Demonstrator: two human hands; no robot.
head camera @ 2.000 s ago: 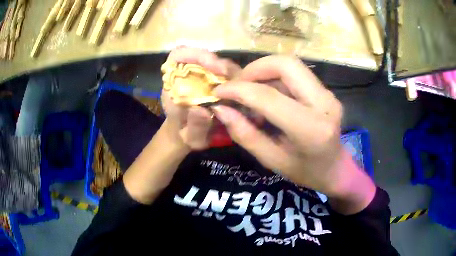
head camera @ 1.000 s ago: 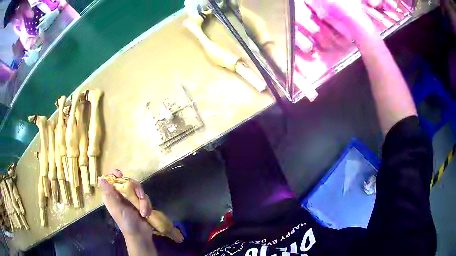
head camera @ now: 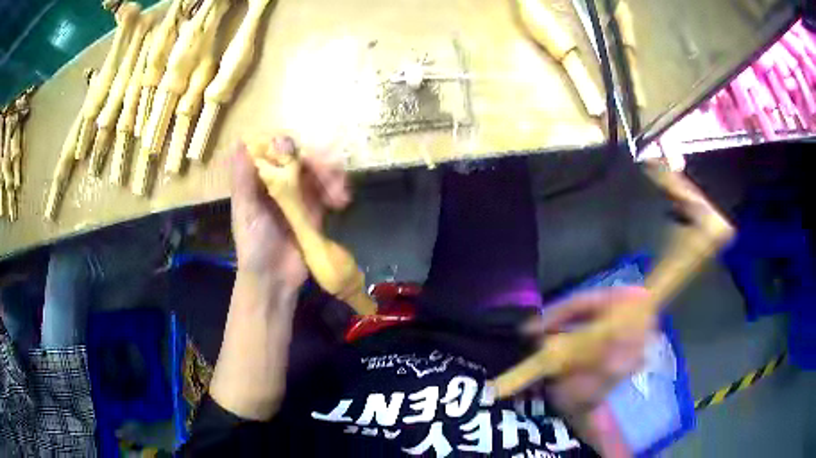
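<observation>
My left hand (head camera: 273, 219) holds a tan leg-shaped part (head camera: 309, 237) by its upper end, just off the bench edge. The part slants down toward my shirt, with its knob and peg end low. My right hand (head camera: 595, 344) is blurred at the lower right and grips another tan part (head camera: 555, 353), its peg end pointing down left over my shirt. A further tan piece (head camera: 689, 237) extends up right from this hand to near the lit box's corner; blur hides whether it is separate.
A fanned row of tan parts (head camera: 179, 80) lies at bench left. A clear crusted plate (head camera: 416, 98) lies mid-bench. One tan part (head camera: 564, 54) lies right, near a dark cord. Pink-lit parts (head camera: 769, 98) are at upper right. Blue crates (head camera: 684, 394) are below the bench.
My right hand has come back from the pink-lit area with a tan part in it. My left hand still holds its part. The view has turned, and the bench now runs across the top.
</observation>
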